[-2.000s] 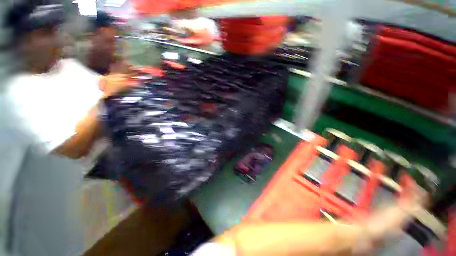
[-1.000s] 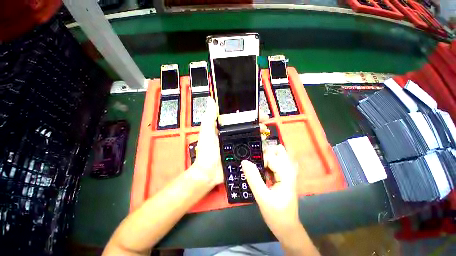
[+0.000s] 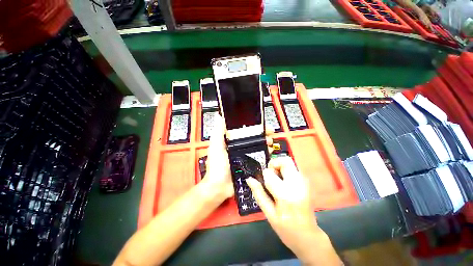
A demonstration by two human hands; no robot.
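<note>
An open flip phone [image 3: 240, 104] is upright in front of me, its pale-framed dark screen above and black keypad below. My left hand [image 3: 219, 169] holds it around its left side and hinge. My right hand [image 3: 282, 195] is over the keypad's right side, its fingertips pinching what looks like a thin keypad film [image 3: 258, 157], with a pale corner raised. The fingers hide part of the keys. Several open phones stand in the upper pockets of the red-orange phone tray [image 3: 171, 179], pale sheets over their lower halves. Closed phones are partly hidden behind my hands.
Film sheets [image 3: 377, 174] lie piled at the right, near red stacked trays [image 3: 446, 93]. A dark smartphone [image 3: 118, 163] lies left of the tray. A black gridded bundle [image 3: 41, 140] fills the left edge. A pale post [image 3: 111, 49] stands before the green conveyor belt [image 3: 207, 47].
The phone sits slightly lower in view. My right fingers have moved from over the number keys to the keypad's upper right, where a pale film corner now shows raised.
</note>
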